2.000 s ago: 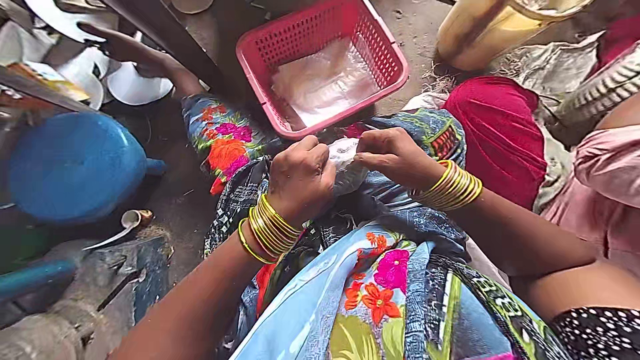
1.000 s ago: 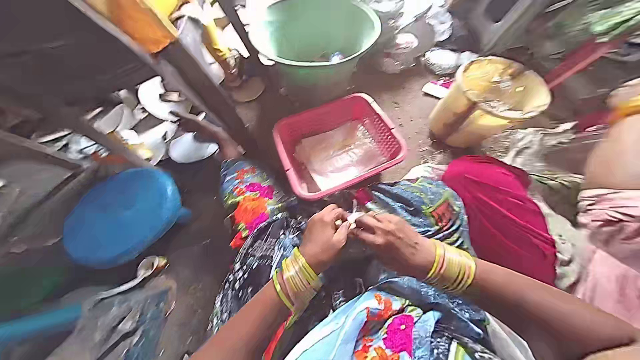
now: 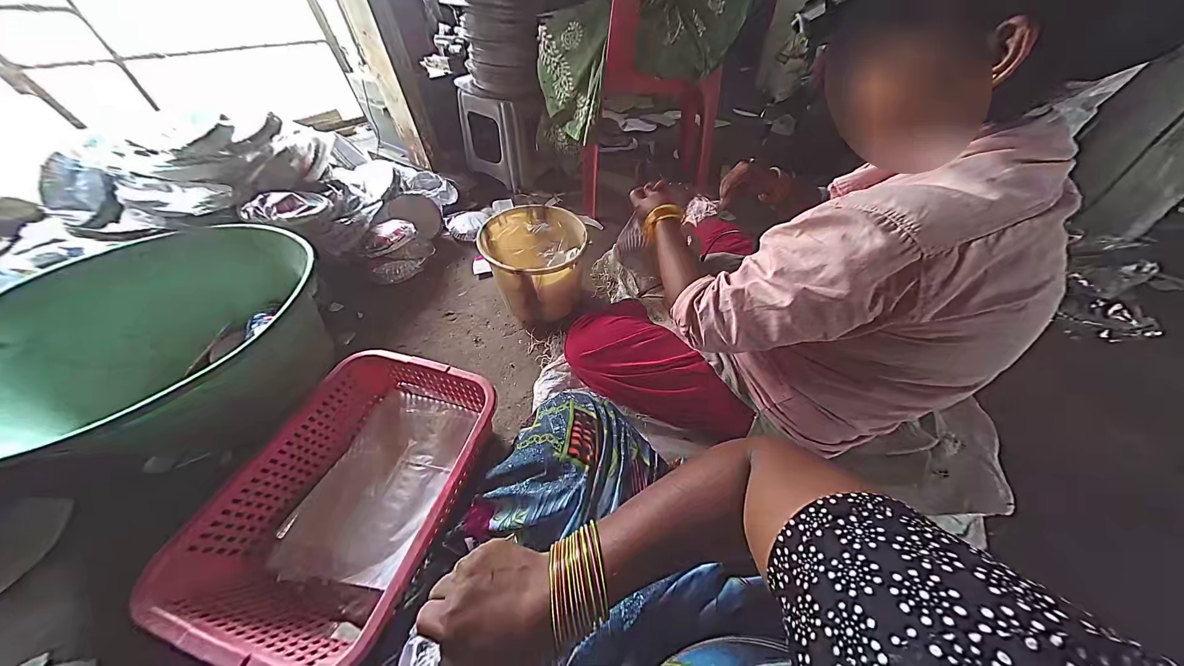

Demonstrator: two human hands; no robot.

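My right hand (image 3: 490,597), with several bangles (image 3: 578,585) at the wrist, is at the bottom centre with its fingers curled over a small whitish piece (image 3: 421,650), mostly hidden at the lower edge. Just left of it is a red perforated plastic basket (image 3: 171,564) on the floor, tilted in view. Clear plastic sheets or bags (image 3: 379,490) lie flat inside. Patterned blue cloth (image 3: 573,472) covers my lap and knee. My left hand is out of the frame.
A large green tub (image 3: 139,342) stands at left, a yellow bucket (image 3: 536,264) beyond the basket. A person in a pink shirt (image 3: 851,287) sits close on the right. Piled wrapped goods (image 3: 185,185), a grey stool (image 3: 504,129) and a red chair (image 3: 659,74) are behind.
The view has swung strongly right and up, bringing the seated person into sight. My left hand, seen earlier beside the right at a small whitish piece, is out of view.
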